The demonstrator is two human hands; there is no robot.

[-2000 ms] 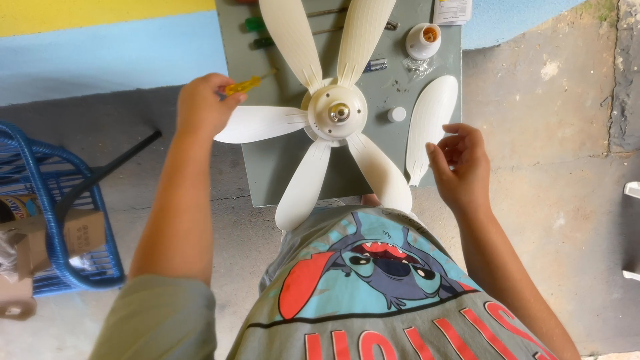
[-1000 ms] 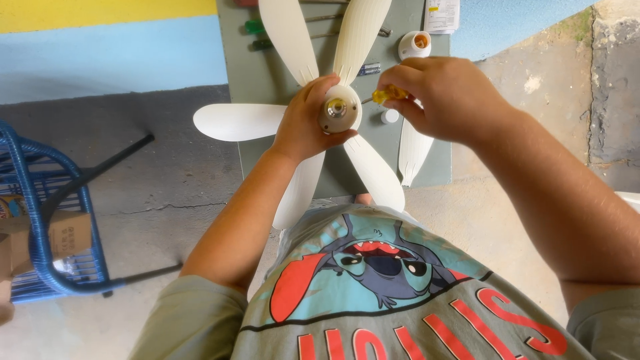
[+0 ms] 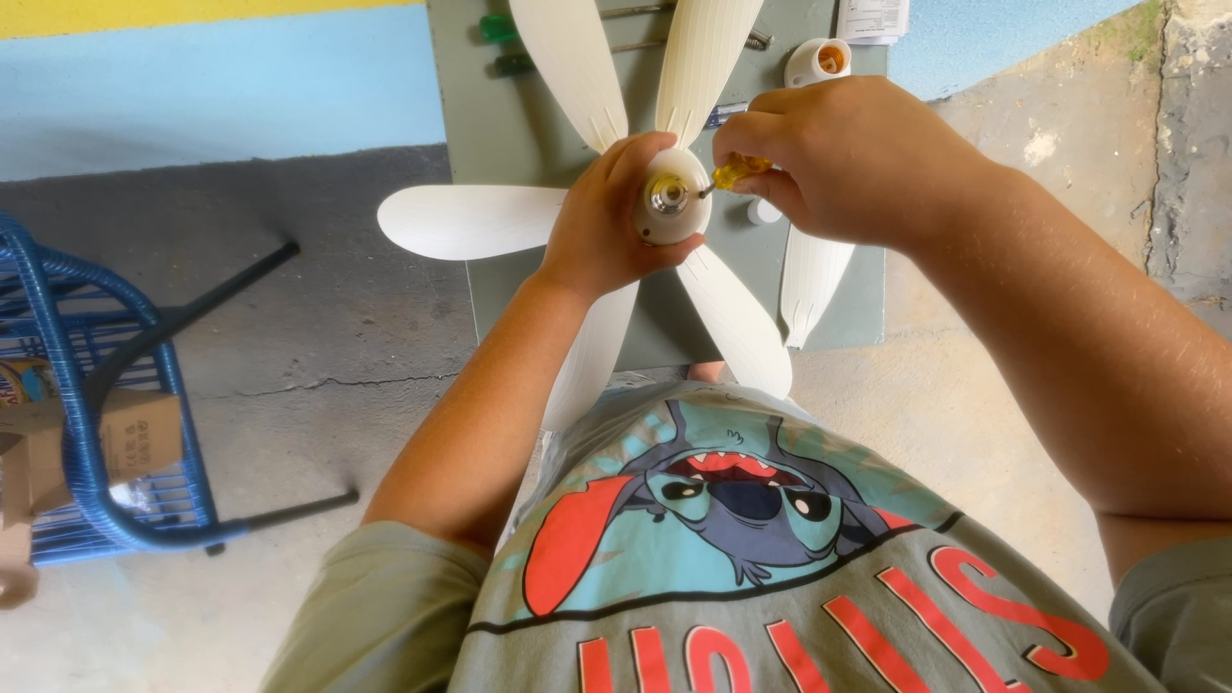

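Observation:
My left hand point(image 3: 611, 207) is wrapped around the round white hub point(image 3: 671, 226) of a fan with several white blades point(image 3: 472, 221). A metal socket-like fitting point(image 3: 669, 195) stands at the hub's middle. In my right hand point(image 3: 837, 154) is a small screwdriver with a yellow handle point(image 3: 739, 171); its tip meets the hub's right rim, where a screw cannot be made out. A loose white blade point(image 3: 813, 279) lies on the grey-green board below my right hand. Close to that hand are a small white cap point(image 3: 763, 212) and a white lamp holder point(image 3: 816, 64).
The grey-green board point(image 3: 500, 313) lies under the fan. Green-handled screwdrivers point(image 3: 499, 29) rest at its upper left, a printed paper point(image 3: 873, 17) at its upper right. A blue woven chair point(image 3: 72, 414) holding a cardboard box point(image 3: 144, 433) stands at the left.
Two seconds ago the yellow screwdriver was in my left hand; now my right hand holds it against the hub. My left hand has moved right onto the hub. The blades have turned somewhat.

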